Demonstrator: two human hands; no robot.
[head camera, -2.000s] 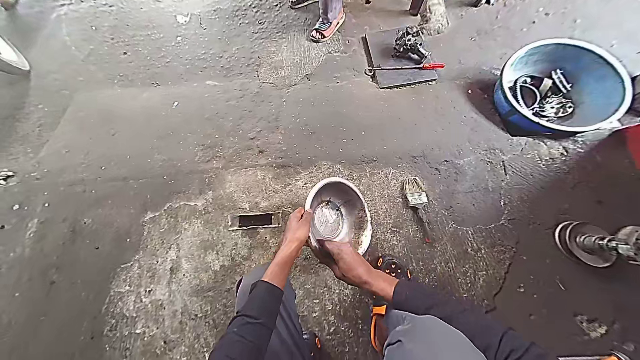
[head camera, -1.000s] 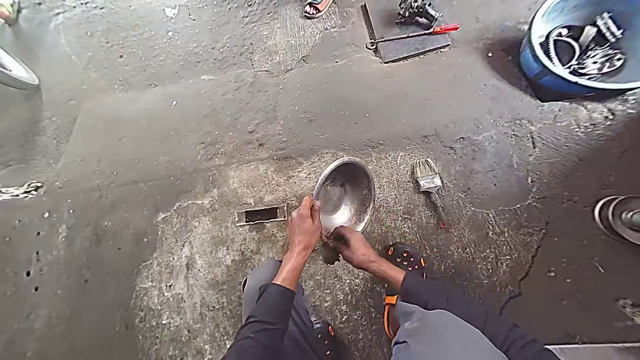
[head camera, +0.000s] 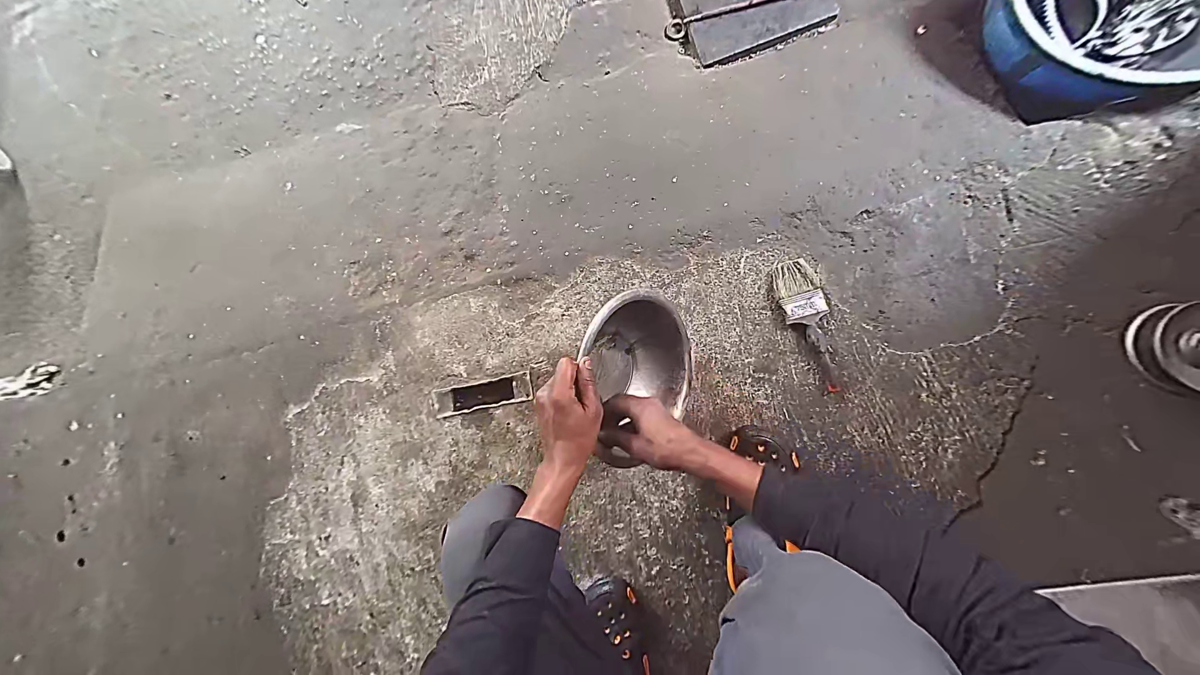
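Observation:
A round metal bowl (head camera: 658, 352) is held tilted above the floor between my knees, its open side turned partly to the right. My left hand (head camera: 569, 410) grips its left rim, thumb at the edge. My right hand (head camera: 649, 433) is at the lower, near side of the bowl, fingers curled over the inside; whether they pinch something there cannot be told. A paintbrush (head camera: 804, 305) with pale bristles lies on the floor to the right of the bowl. Left of my left hand, a small rectangular frame or tray (head camera: 484, 394) with a dark inside rests on the concrete.
A blue tub (head camera: 1041, 70) holding metal parts stands at the top right. A flat metal plate (head camera: 764, 28) lies at the top edge. A round metal part (head camera: 1172, 345) is at the right edge. My dark shoes with orange details (head camera: 614, 614) are below the bowl.
The bowl has gone from nearly level to tilted. My right hand has shifted along its near rim. My left hand keeps its hold at the left. The view has moved downward.

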